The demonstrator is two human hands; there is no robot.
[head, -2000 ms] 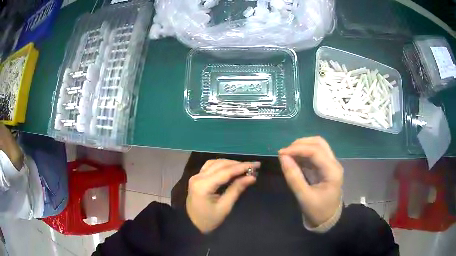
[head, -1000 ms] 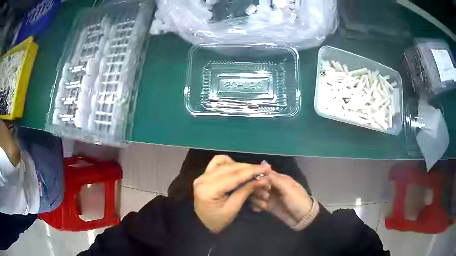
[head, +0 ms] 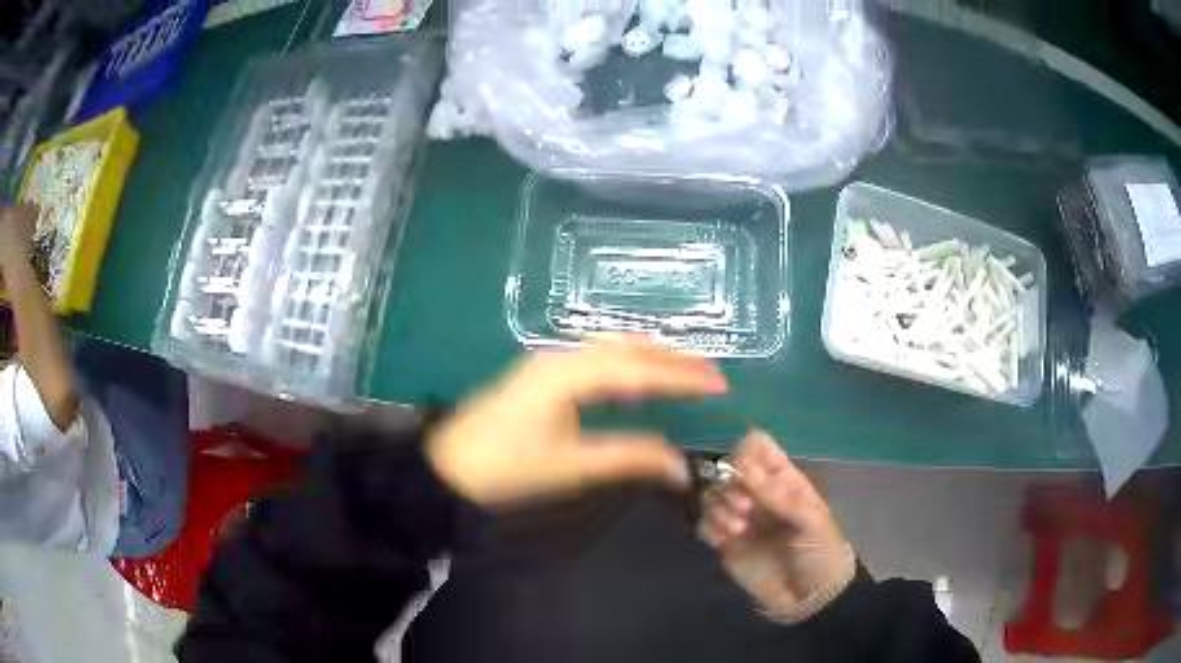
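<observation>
My right hand (head: 777, 525) is above my lap, its fingertips closed on a small shiny metal fitting (head: 715, 471). My left hand (head: 557, 421) is blurred, raised over the bench's front edge, with thumb and fingers apart and nothing seen between them. The left thumb tip is close beside the fitting; whether it touches cannot be told. The clear clamshell box (head: 654, 279) lies just behind my left hand, with thin metal shafts (head: 622, 324) along its near side, partly hidden by my fingers.
A frosted tub of white sleeves (head: 939, 304) stands right of the clamshell. The blister tray (head: 292, 240) lies left. A clear bag of white caps (head: 674, 78) lies behind. Stacked clear boxes (head: 1133, 227) are far right. At far left are a yellow bin (head: 110, 194) and another person's arm (head: 39, 317).
The fitting, earlier at my left fingertips, is now in my right fingers. My left hand has opened and moved up and left. The camera view has shifted, so the bench sits lower.
</observation>
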